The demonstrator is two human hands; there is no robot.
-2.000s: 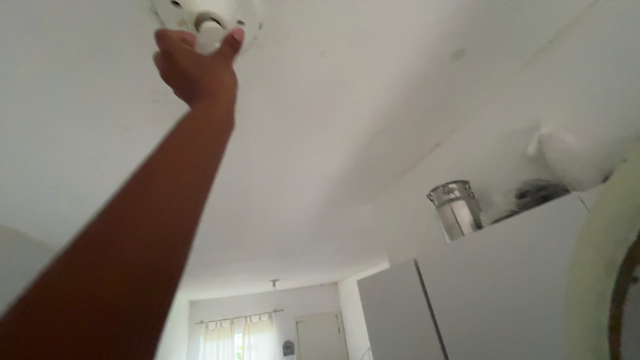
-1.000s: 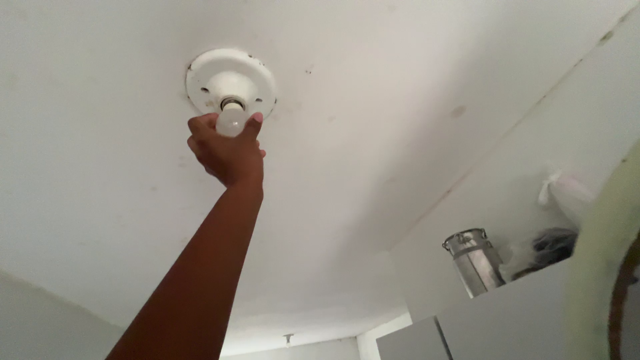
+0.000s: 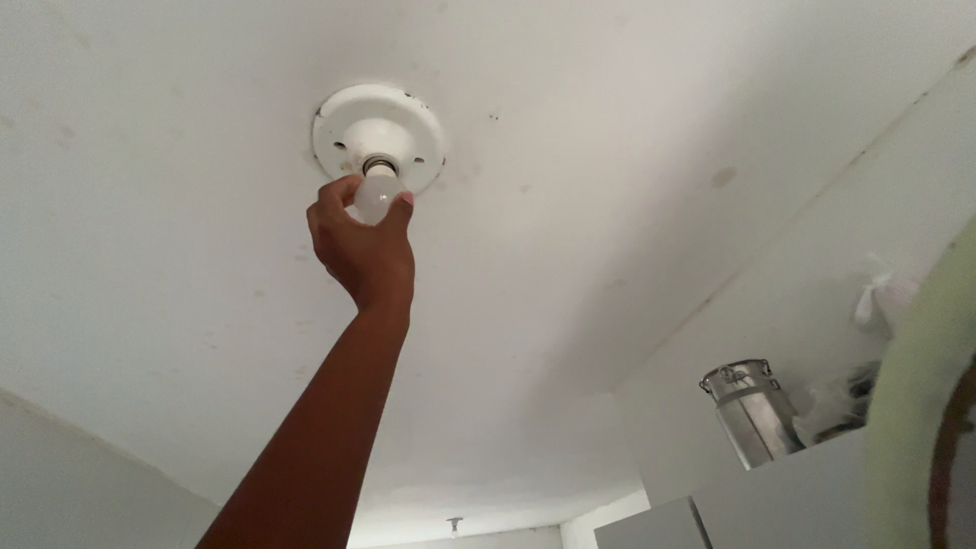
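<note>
My left hand (image 3: 366, 248) reaches up from the lower left, thumb on the right and fingers curled on the left of a frosted light bulb (image 3: 375, 200). The upper end of the bulb meets the dark threaded opening of a round white ceiling lampholder (image 3: 381, 133); how far it is screwed in cannot be told. Part of the glass is hidden by the hand. Small chips and marks show along the lampholder's rim. My right hand is out of view.
A metal canister with clasps (image 3: 755, 415) stands on a tall pale cabinet (image 3: 801, 496) at the right, beside plastic bags (image 3: 831, 404). A blurred, curved yellow-green object (image 3: 900, 381) fills the right edge. Another small ceiling light (image 3: 455, 526) is far off.
The view has shifted, bringing the whole lampholder into sight. My left hand stays around the bulb, just below the socket, throughout.
</note>
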